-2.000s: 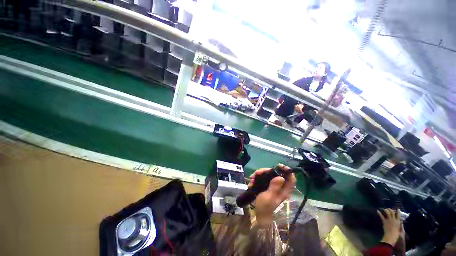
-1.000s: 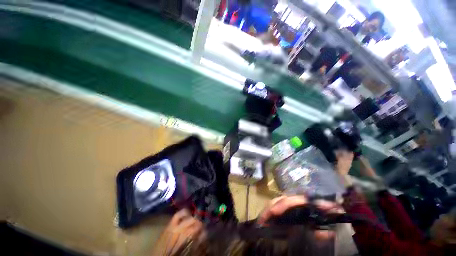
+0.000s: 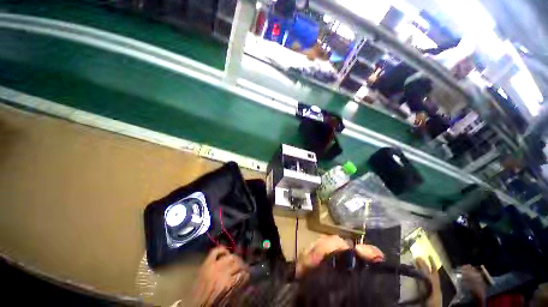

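A black speaker cabinet half point(image 3: 157, 255) lies open on the bench, with a round driver point(image 3: 187, 219) on a pale squarish frame in it. The second black half point(image 3: 263, 207) lies against its right side and shows a green dot. Thin red wires run between them. My left hand point(image 3: 222, 271) is at the lower edge of the halves by the wires; its fingertips are blurred and any small part in them cannot be told. My right hand point(image 3: 336, 249) is closed around the black electric screwdriver point(image 3: 342, 261), right of the halves; dark hair partly hides it.
A white-and-black screw feeder point(image 3: 293, 180) stands behind the halves. Right of it are a green-capped bottle point(image 3: 335, 178), a clear plastic bag point(image 3: 363, 204) and a cardboard tray point(image 3: 321, 220). Black cabinets point(image 3: 393, 169) sit on the green belt. Another person's hands point(image 3: 429, 273) are near yellow paper point(image 3: 423, 247).
My left hand has come into view at the wires. My right hand with the screwdriver has moved lower and nearer. The view has shifted, and the neighbour's hands have moved from the belt to the yellow paper.
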